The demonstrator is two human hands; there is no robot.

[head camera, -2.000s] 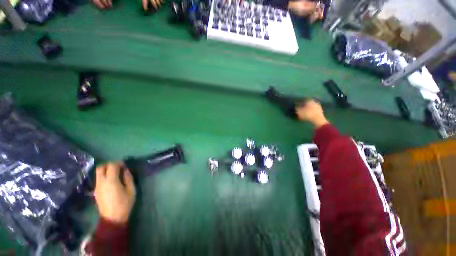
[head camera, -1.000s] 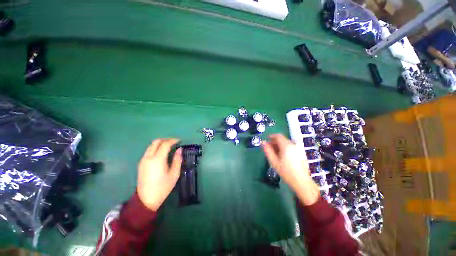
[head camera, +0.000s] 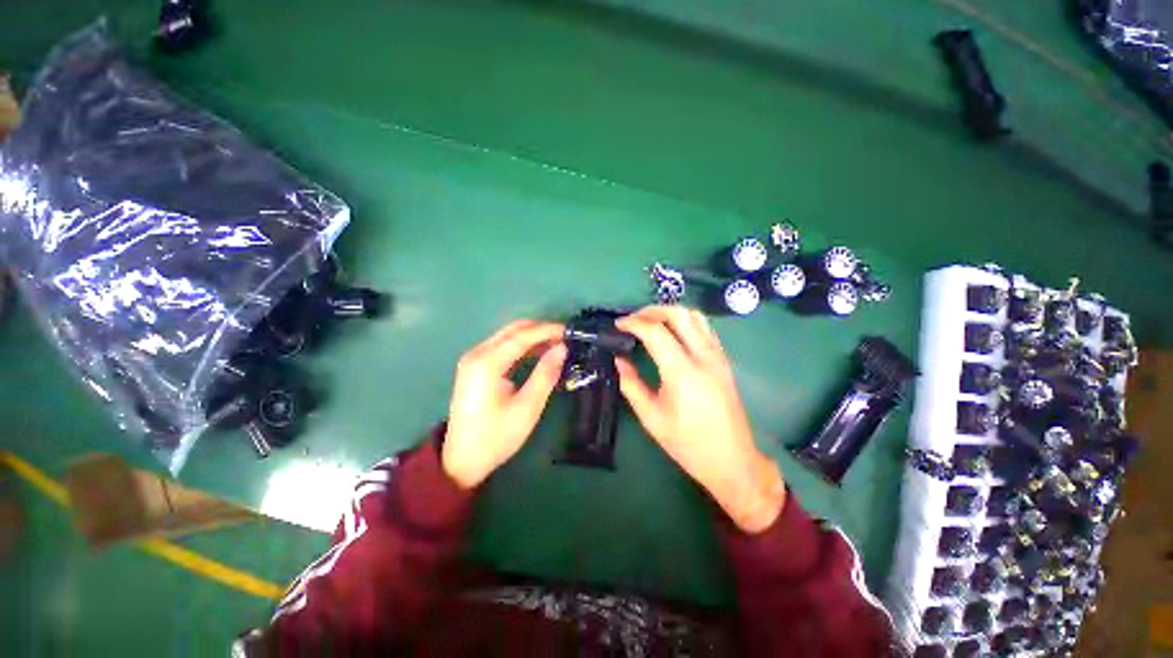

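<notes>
A long black housing (head camera: 591, 431) lies upright in view on the green bench in front of me. A short black barrel part (head camera: 601, 339) sits crosswise at its far end, with a small brassy piece just below it. My left hand (head camera: 499, 396) grips the barrel's left end with thumb and fingertips. My right hand (head camera: 688, 392) grips its right end. A second black housing (head camera: 852, 414) lies tilted to the right of my right hand. A group of wired round units (head camera: 787, 279) with white spoked faces stands beyond my right hand.
A white foam tray (head camera: 945, 321) full of dark wired units is at the right. A clear plastic bag (head camera: 142, 244) with black parts spilling out is at the left. Black pieces (head camera: 971, 84) lie on the far strip. A brown carton (head camera: 129, 495) is low at the left.
My right hand has left the far strip and the round units and come to the housing. Both hands now hold the barrel part at its ribbed end. The view has shifted left and down.
</notes>
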